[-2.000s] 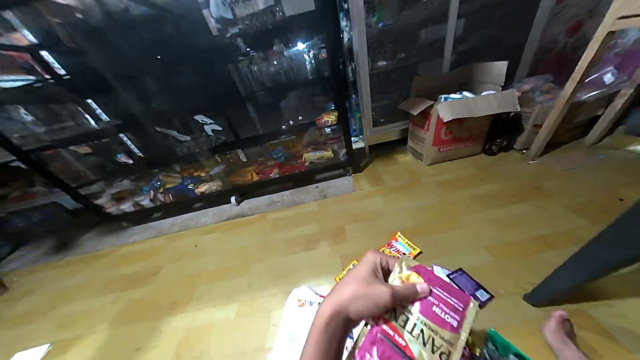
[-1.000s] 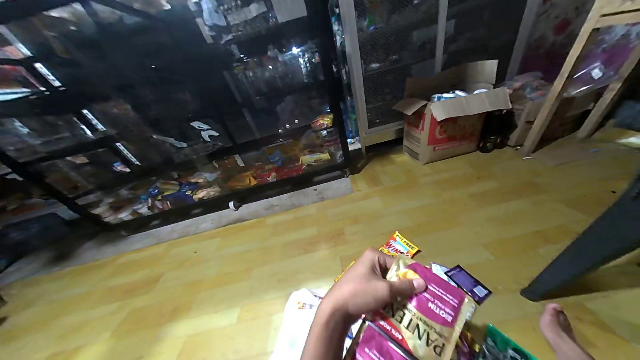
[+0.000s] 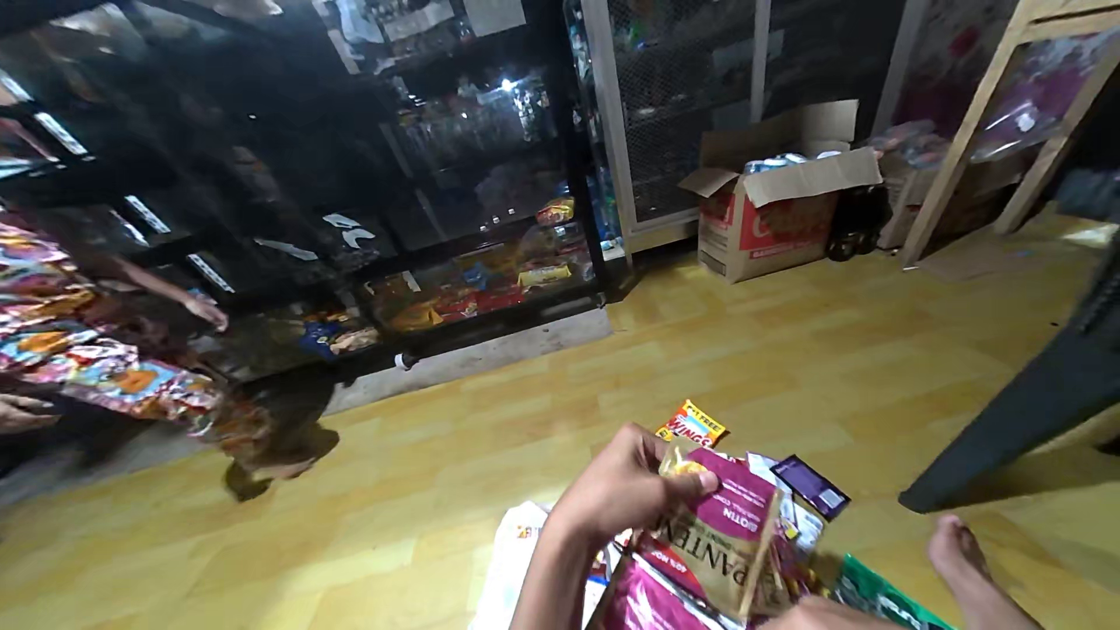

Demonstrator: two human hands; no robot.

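Note:
My left hand (image 3: 626, 490) pinches the top of a maroon and gold Pantene sachet pack (image 3: 722, 534), its thumb across the front. At the bottom edge my right hand (image 3: 818, 614) touches the lower end of the pack; its fingers are mostly cut off, so its grip is unclear. Below lies another shiny magenta packet (image 3: 652, 602). On the floor around the hands are a yellow and red Wings sachet (image 3: 692, 424), a dark purple sachet (image 3: 811, 486), a green packet (image 3: 888, 598) and a white plastic bag (image 3: 510, 560).
A glass display cabinet (image 3: 490, 324) with packets stands ahead. Right of it are an open cardboard box (image 3: 770, 227) and a wooden frame (image 3: 971, 131). A dark furniture leg (image 3: 1006, 429) and a bare foot (image 3: 962, 556) are at right. A person in patterned clothes (image 3: 96, 341) is at left.
A person in patterned clothes has come into view at the left. My right hand now shows at the bottom edge. My left hand keeps hold of the Pantene pack.

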